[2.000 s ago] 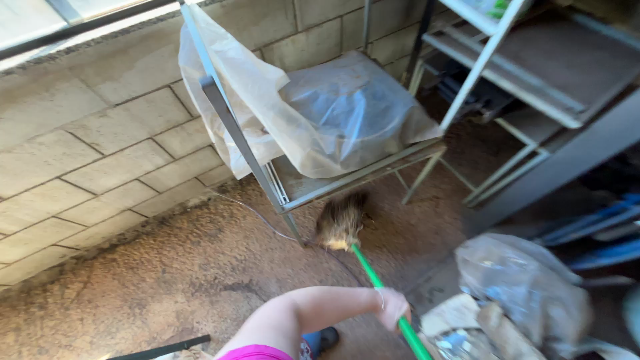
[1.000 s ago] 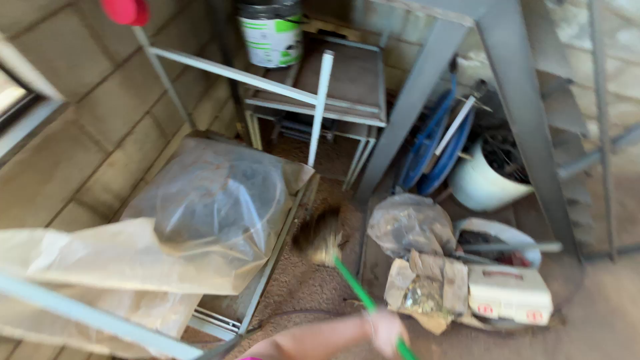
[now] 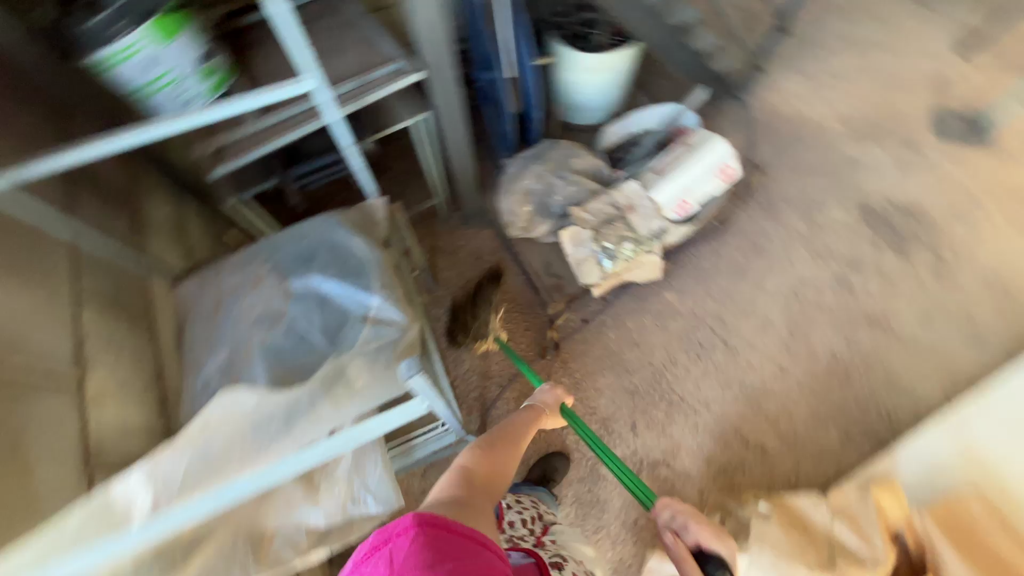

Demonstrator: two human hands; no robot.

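Observation:
A broom with a green handle (image 3: 608, 458) runs from the lower right up to its dark, blurred bristle head (image 3: 476, 308), which is low over the brown floor beside a metal-framed chair. My left hand (image 3: 549, 405) grips the handle a short way above the head. Nearer the black end of the handle, my right hand (image 3: 694, 534) is closed around it. Clear plastic sheeting (image 3: 312, 304) covers the seat of the chair, just left of the broom head.
Beyond the broom lie a filled plastic bag (image 3: 552, 188), torn paper packaging (image 3: 616, 240) and a white carton (image 3: 694, 174). A white pot (image 3: 594, 80) stands behind them. At upper left are a metal rack (image 3: 320, 120) and a labelled bucket (image 3: 160, 64). Brown paper (image 3: 832, 532) is at lower right.
The view has swung right, so the bag and carton sit nearer the middle. My right hand has come into view on the handle; my left hand still holds it.

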